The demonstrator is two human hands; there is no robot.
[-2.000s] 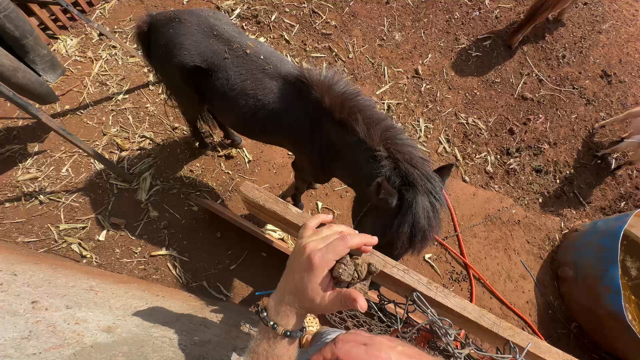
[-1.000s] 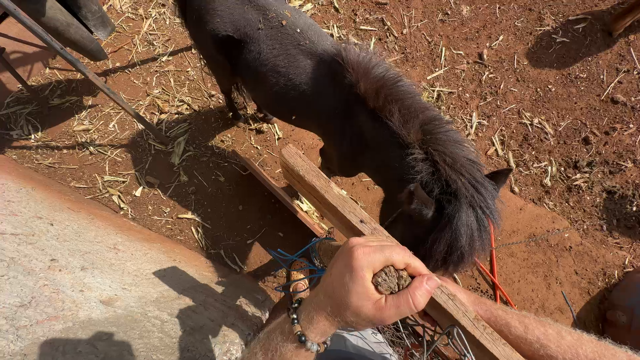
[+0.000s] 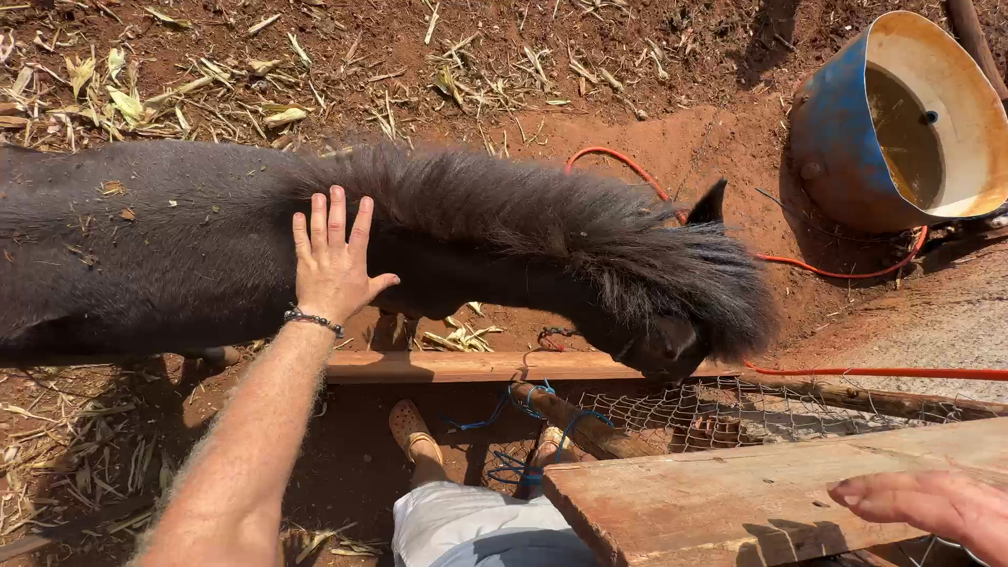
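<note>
A dark-coated pony (image 3: 157,252) with a bushy mane (image 3: 504,197) stretches across the view from the left edge, its head lowered at the right over a wooden rail (image 3: 472,367). My left hand (image 3: 335,268), fingers spread and a beaded bracelet at the wrist, lies flat near the base of the pony's neck. At the lower right, my right hand (image 3: 921,500) is over a broad wooden plank (image 3: 756,480), partly cut off by the frame; whether it touches the wood is unclear. Neither hand grips anything.
A blue metal drum (image 3: 835,142) with murky water stands at the upper right. An orange hose (image 3: 835,274) curves around it. Wire mesh (image 3: 693,413) and a wooden post (image 3: 583,425) tied with blue cord lie by my feet. Dry corn husks (image 3: 126,102) litter the red soil.
My left hand is now on the pony; a hand earlier held the end of a stick or post near the wooden beam. The view has shifted greatly, with the drum now fully visible.
</note>
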